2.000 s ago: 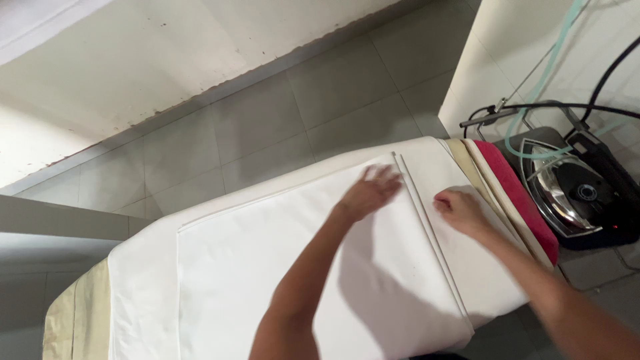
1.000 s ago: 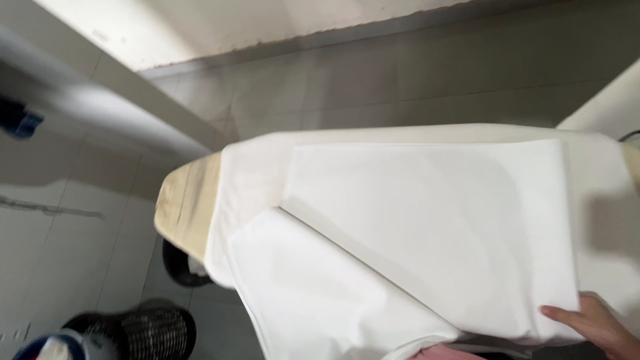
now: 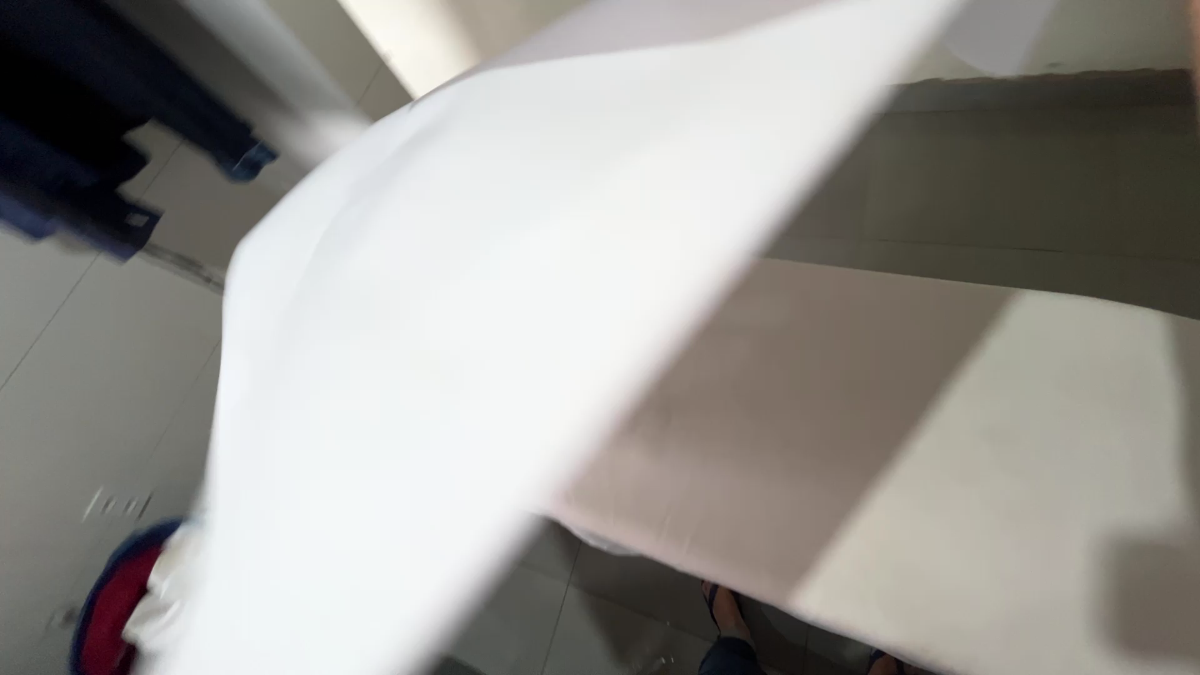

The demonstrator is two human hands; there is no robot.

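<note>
A large white cloth hangs raised and blurred across the left and middle of the view, over the ironing board with its pale cover. The cloth casts a shadow on the board. Neither of my hands can be made out; only a thin strip of skin shows at the upper right edge, and what holds the cloth is out of sight.
At the upper left hang dark blue garments. A red basket with a blue rim holds white cloth at the lower left. Below the board, feet in sandals stand on the tiled floor. A wall runs along the back.
The white cloth lay on the board before and is now lifted up off it. My hands have gone from view. The view has swung left, away from the iron.
</note>
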